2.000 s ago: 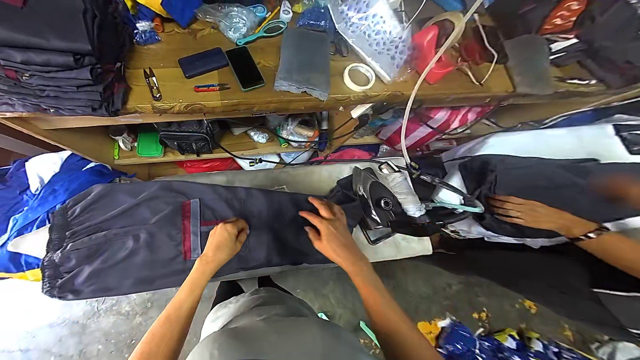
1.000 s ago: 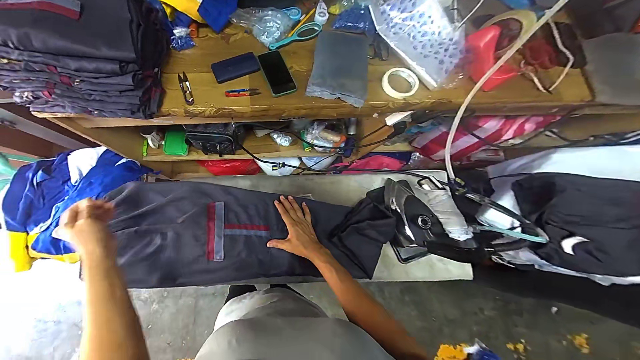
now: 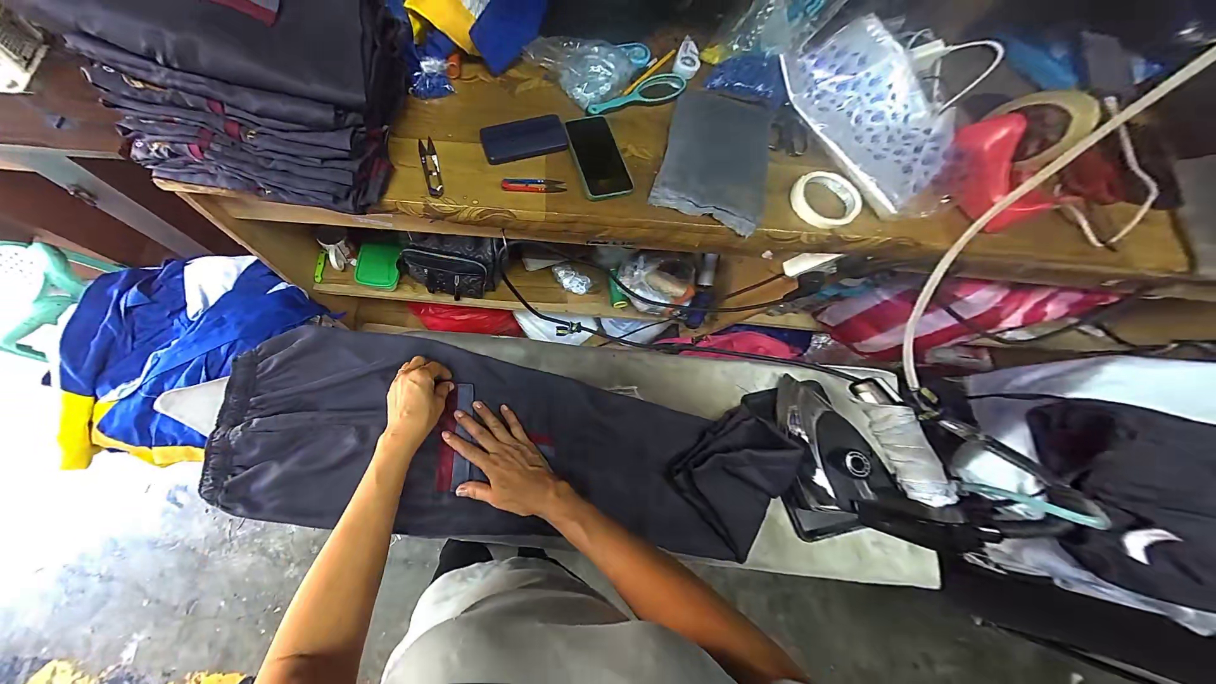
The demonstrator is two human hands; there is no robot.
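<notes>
Dark grey trousers [image 3: 323,418] with an elastic waistband lie across a pale ironing board [image 3: 845,551]. My left hand [image 3: 418,399] is at the upper end of the red and grey trim [image 3: 445,465], its fingers bent; whether they pinch cloth is hidden. Flat on the trousers, my right hand [image 3: 503,461] rests with spread fingers, touching the trim and holding nothing. The trousers' right end is bunched up beside a steam iron [image 3: 855,461], which has a cloth-wrapped handle and a hose.
Behind the board, a wooden table [image 3: 456,209] bears stacked dark garments [image 3: 256,104], thread snips [image 3: 430,167], phones, teal scissors [image 3: 646,92] and a tape roll [image 3: 825,199]. Blue, white and yellow cloth [image 3: 180,351] lies at the left. Black cables [image 3: 608,309] hang before the shelf.
My left hand has come from above the waistband end to the trim. My right hand has moved left onto the trim. The other person's hand, seen at the right two seconds ago, is out of view.
</notes>
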